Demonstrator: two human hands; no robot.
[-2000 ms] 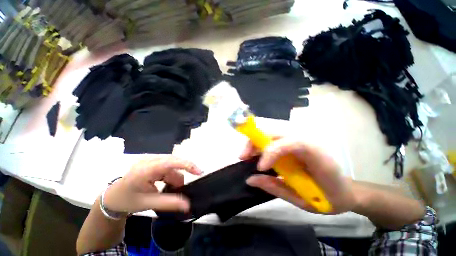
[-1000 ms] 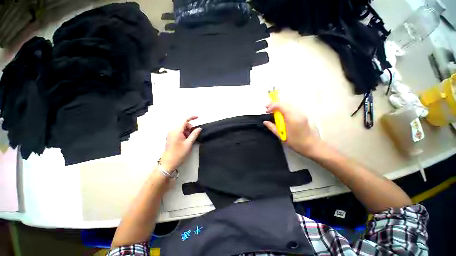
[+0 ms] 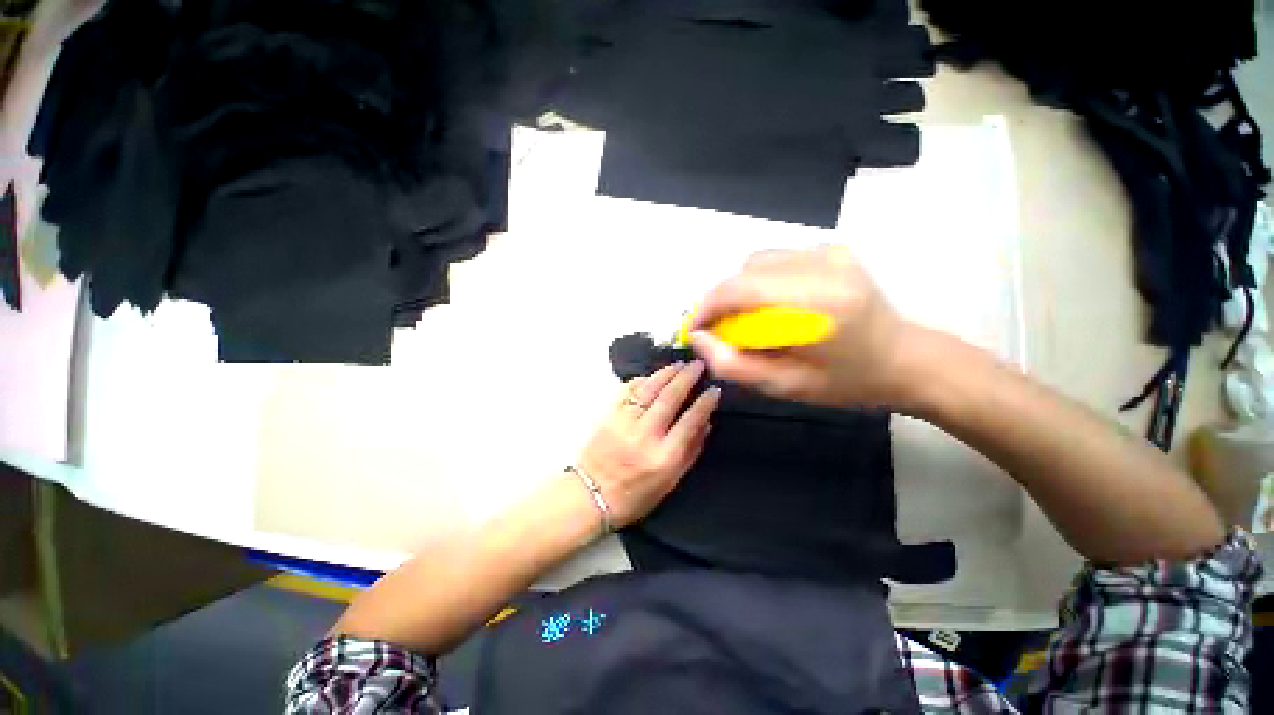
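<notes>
A black panel (image 3: 782, 482) lies flat before me on the pale backing sheet (image 3: 559, 307), with a side tab at its lower right and its near part under my apron. My left hand (image 3: 650, 447) rests on the panel's left side, fingers apart and pressing it down, just below the upper left corner. My right hand (image 3: 810, 328) grips the yellow handle of the glue brush (image 3: 769, 328), its bristle end at the panel's far edge, close to my left fingertips. The bristles are mostly blurred. No wet glue can be made out on this panel.
A stack of black panels (image 3: 294, 252) lies at the left. More overlapping black panels (image 3: 727, 119) lie at the top centre. Black strips (image 3: 1181, 210) hang in a heap at the right, with a small slim tool (image 3: 1165, 405) beside them. An amber bottle is partly visible at the right edge.
The panel lies further right in the picture. My left hand has moved from its far edge to flat on its left side. The brush has swung down, and its tip is now at the far edge.
</notes>
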